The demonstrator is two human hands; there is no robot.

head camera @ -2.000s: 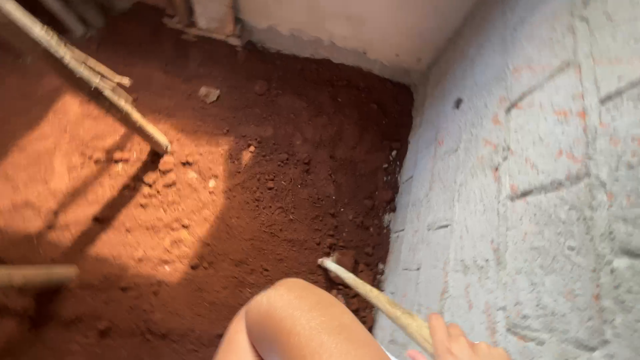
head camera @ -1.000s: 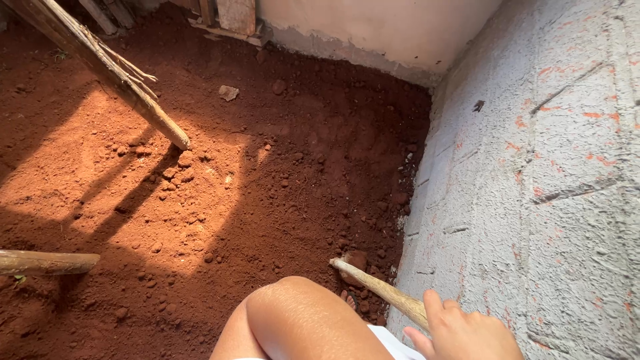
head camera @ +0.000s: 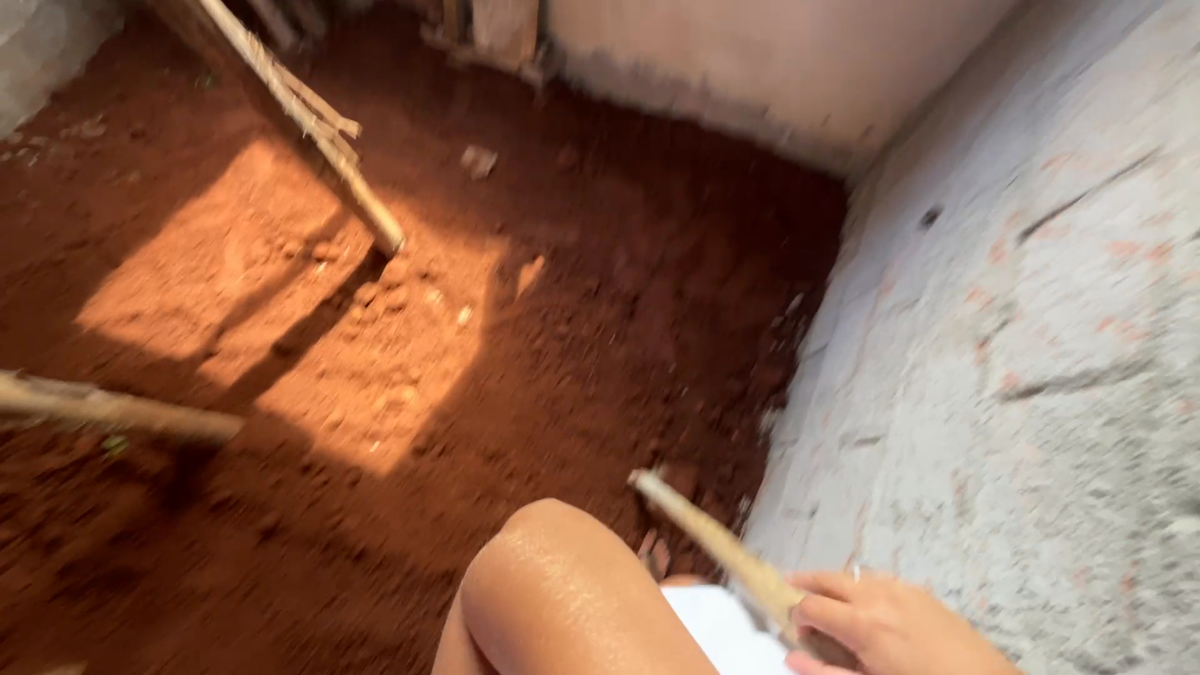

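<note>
At the lower right, my right hand (head camera: 877, 619) is closed around a pale wooden handle (head camera: 717, 544). The handle slants up and left, and its rounded end is over the red soil beside my raised bare knee (head camera: 562, 581). What the handle's lower end joins is hidden under the hand and the frame edge. White cloth (head camera: 717, 628) lies beside the thigh. My left hand is out of view.
Loose red soil (head camera: 581, 375) covers the floor, with a sunlit patch at left. Two wooden poles (head camera: 323, 141) (head camera: 112, 408) reach in from the left. A rough grey wall (head camera: 994, 375) rises close on the right, and a plastered wall (head camera: 712, 75) stands behind.
The view has shifted leftward, showing more of the left floor. My right hand stays on the wooden handle throughout.
</note>
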